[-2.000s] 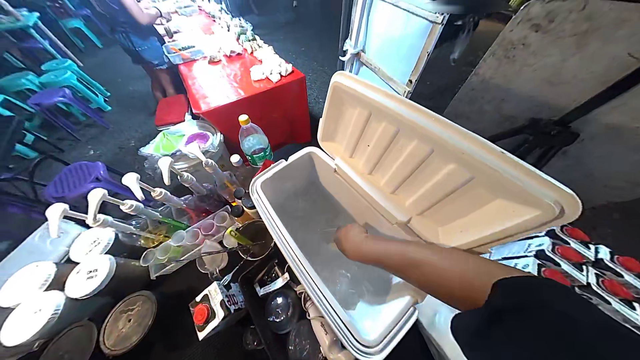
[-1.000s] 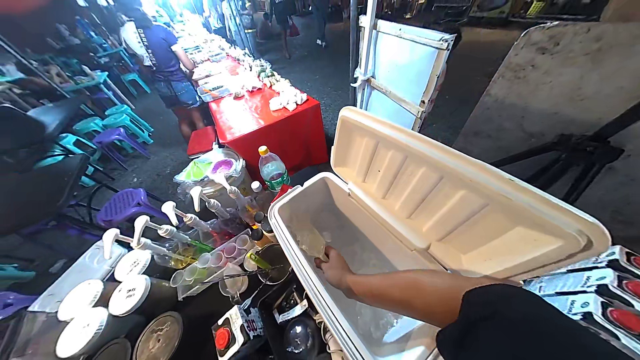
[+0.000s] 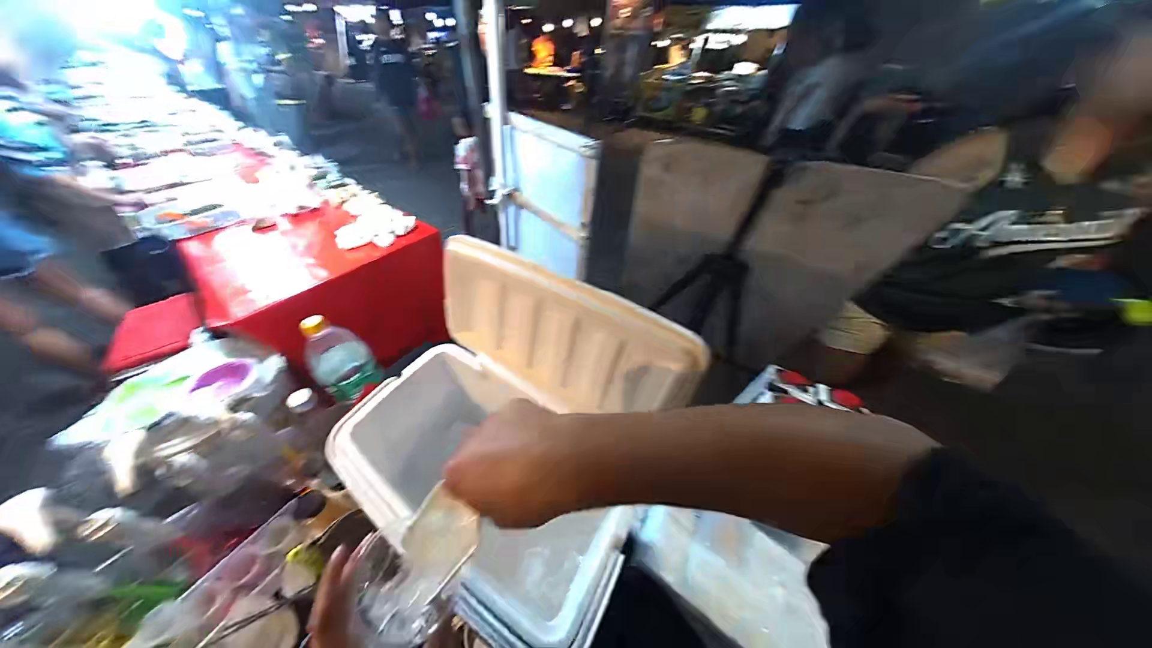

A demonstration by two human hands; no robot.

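Note:
My right hand (image 3: 508,463) is closed on a pale, translucent scoop (image 3: 443,533), held tilted down over the left rim of an open ice cooler (image 3: 360,463). The cooler's cream lid (image 3: 576,333) stands raised behind it, and ice (image 3: 549,562) lies inside. Below the scoop, at the bottom, my left hand (image 3: 333,598) is partly in view, its fingers around a clear plastic cup (image 3: 400,603) that seems to have ice in it. Blur hides the exact edge between scoop and cup.
Left of the cooler stand a bottle with a yellow cap (image 3: 340,360), pump dispensers (image 3: 31,520) and plastic containers. Beyond is a red-covered table (image 3: 387,288) with goods. A black tripod (image 3: 720,279) is behind the lid, boxes (image 3: 801,391) are to the right, and people stand left and right.
My right hand has lifted from inside the cooler to its left rim with the scoop. My left hand and the cup have come into view. The view has swung right and up.

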